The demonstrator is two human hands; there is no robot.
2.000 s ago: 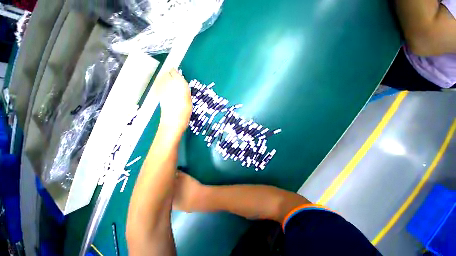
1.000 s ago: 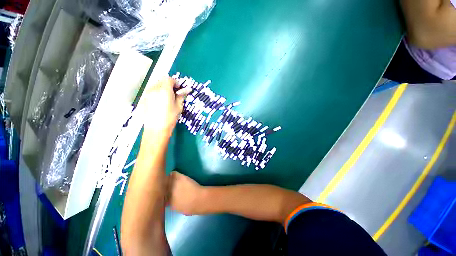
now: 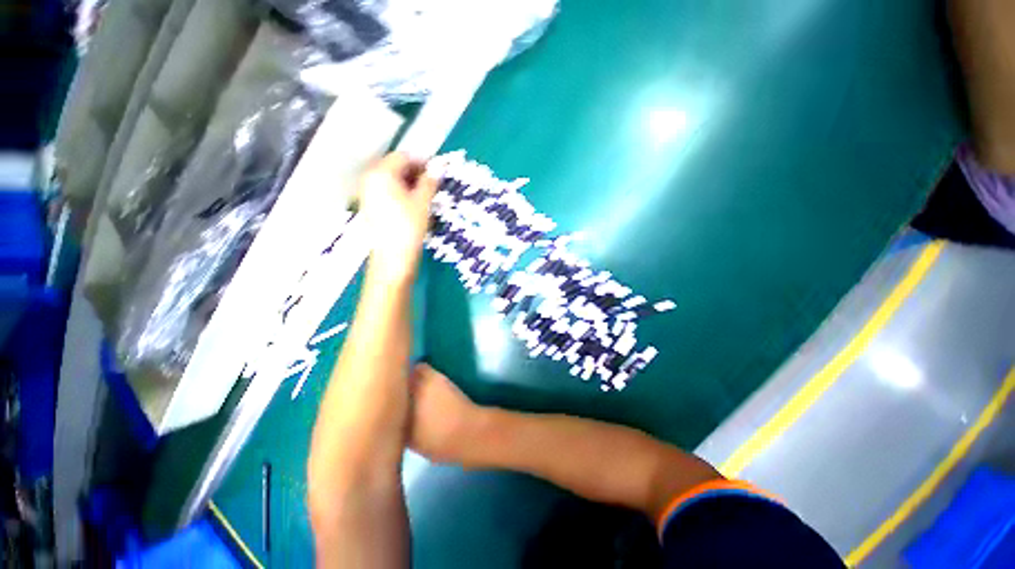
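A long banded pile of black-and-white units (image 3: 545, 272) lies on the green bench surface (image 3: 768, 167), slanting from upper left to lower right. My left hand (image 3: 395, 195) is blurred at the pile's upper left end, beside the pale rail. Its fingers are curled, with a small dark spot at the fingertips; I cannot tell whether it holds a unit. My right hand (image 3: 440, 413) is low, with bent fingers, against my left forearm, which hides its fingertips. What it holds cannot be seen.
Loose white tubes and dark parts (image 3: 303, 361) lie along the pale rail (image 3: 239, 428). A clear bag of white tubes (image 3: 467, 39) is at the top. A divided carton (image 3: 122, 222) is beyond. A dark rod (image 3: 266, 506) lies lower left. A person's arm (image 3: 991, 78) is upper right.
The view has shifted, so the pile shows further right. My left hand stays near the pile's upper end, now closer to the rail side. My right hand has hardly moved.
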